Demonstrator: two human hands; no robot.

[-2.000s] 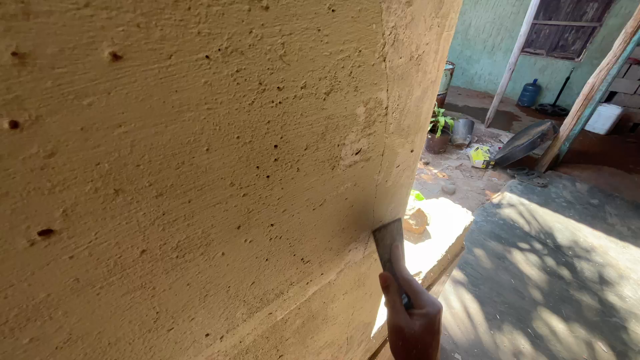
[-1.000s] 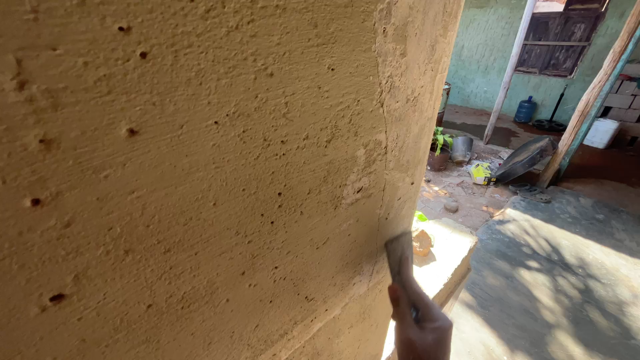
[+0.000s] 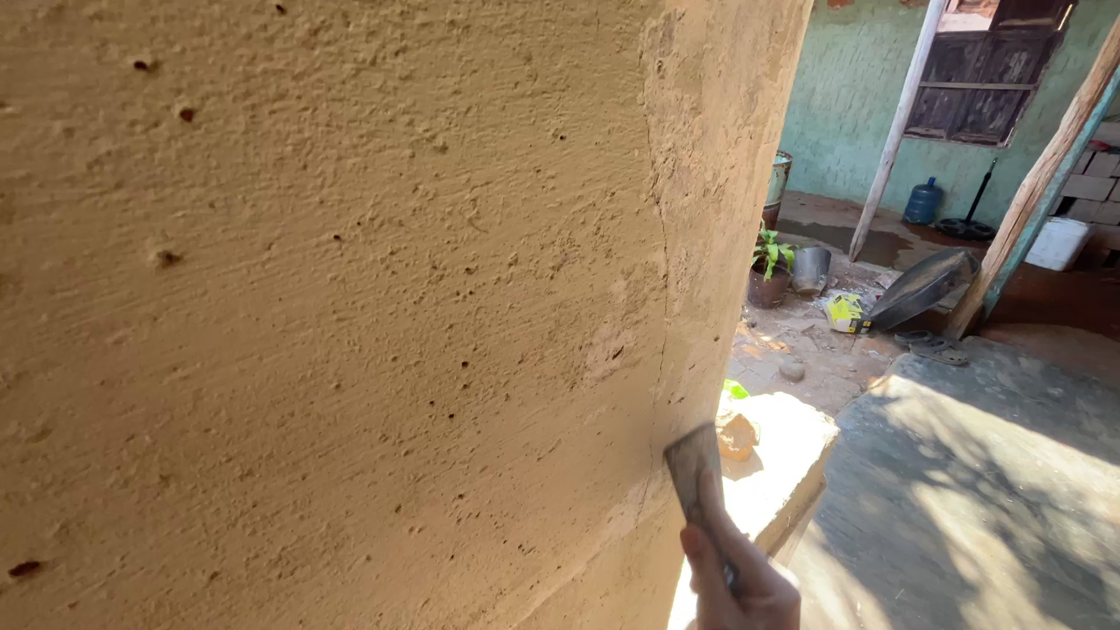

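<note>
At the lower right of the head view, my right hand [image 3: 744, 582] grips a putty knife [image 3: 694, 468] by its handle. Its wide, worn blade points up and lies at the right edge of a yellow plastered wall [image 3: 350, 332]; whether it touches the plaster I cannot tell. The wall is rough, with small holes and a thin vertical crack near the blade. My left hand is out of the frame.
Right of the wall is a sunlit ledge [image 3: 801, 437] with a brownish lump [image 3: 737, 436]. Beyond are a potted plant [image 3: 770, 267], a metal bucket [image 3: 811, 269], a large black basin [image 3: 923, 289], wooden posts [image 3: 1041, 192], a blue water jug [image 3: 923, 201] and a white container [image 3: 1057, 243].
The view has shifted somewhat. My right hand still holds the putty knife near the wall's edge; the blade's tilt differs slightly between frames.
</note>
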